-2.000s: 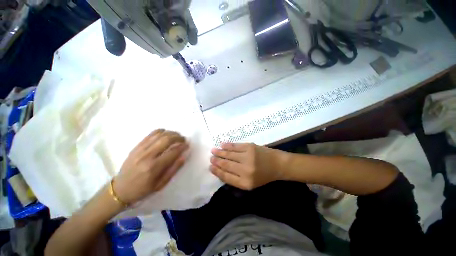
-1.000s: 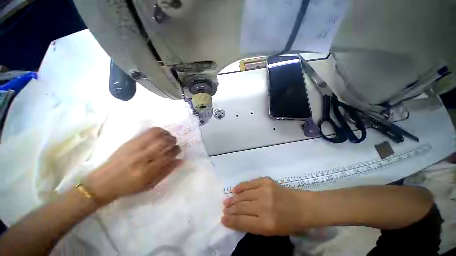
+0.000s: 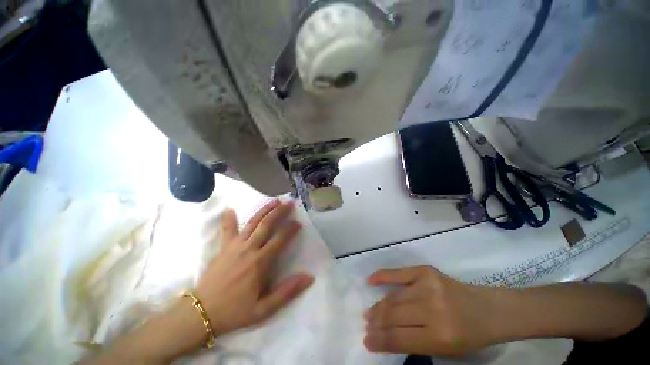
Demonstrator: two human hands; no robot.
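The white garment panel (image 3: 178,235) lies spread and partly bunched left of and below the needle area of the sewing machine (image 3: 235,107). My left hand (image 3: 249,274) lies flat on the cloth, fingers spread, fingertips close to the presser foot area. My right hand (image 3: 420,310) rests at the cloth's right edge, fingers bent; whether it pinches the edge cannot be told. The yellowish-beige part (image 3: 326,198) sits beside the presser foot, just right of the cloth edge. The needle itself cannot be made out.
A phone (image 3: 436,162) lies on the machine bed, with black-handled shears (image 3: 507,189) and small dark tools right of it. A printed ruler (image 3: 556,258) runs along the front edge. A handwritten note (image 3: 492,64) is on the machine. A blue basket (image 3: 23,153) is at far left.
The view has come closer to the machine head, showing the white dial. My left hand has spread its fingers and moved up toward the presser foot. My right hand stays at the cloth's right edge.
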